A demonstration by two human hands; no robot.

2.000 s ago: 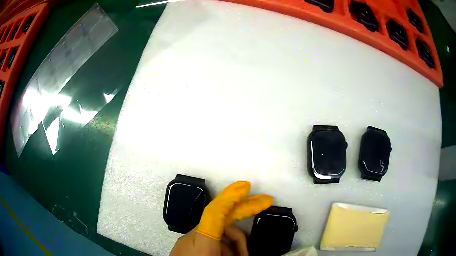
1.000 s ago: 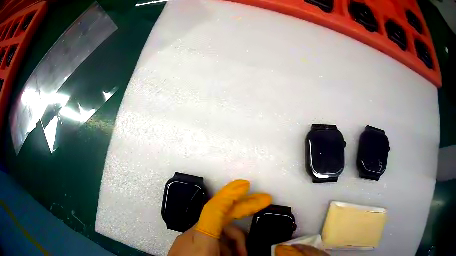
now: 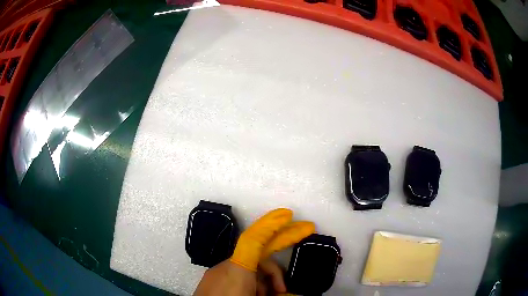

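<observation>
My left hand (image 3: 257,254), with yellow-orange finger cots, is at the bottom centre. Its fingers are at the upper left edge of a black watch (image 3: 314,267) lying screen up on the white foam sheet (image 3: 249,121), and its thumb side is low at that watch's left. Exact contact is partly hidden. Another black watch (image 3: 211,234) lies just left of the hand. Two more, a larger watch (image 3: 368,177) and a narrower-looking watch (image 3: 422,176), lie at the right. A pale yellow block (image 3: 402,259) with white edges lies below them. My right hand is out of the picture.
An orange-red tray (image 3: 440,60) with black watches in its pockets borders the sheet at the upper right. Another orange-red tray (image 3: 18,55) is at the left edge. A shiny clear film sheet (image 3: 75,81) lies on the green mat (image 3: 147,69). Blue material (image 3: 35,254) shows at lower left.
My right hand and its white cloth, seen at the bottom a second ago, have left the picture. The objects at the right appear shifted slightly left. My left hand stays at the same watch.
</observation>
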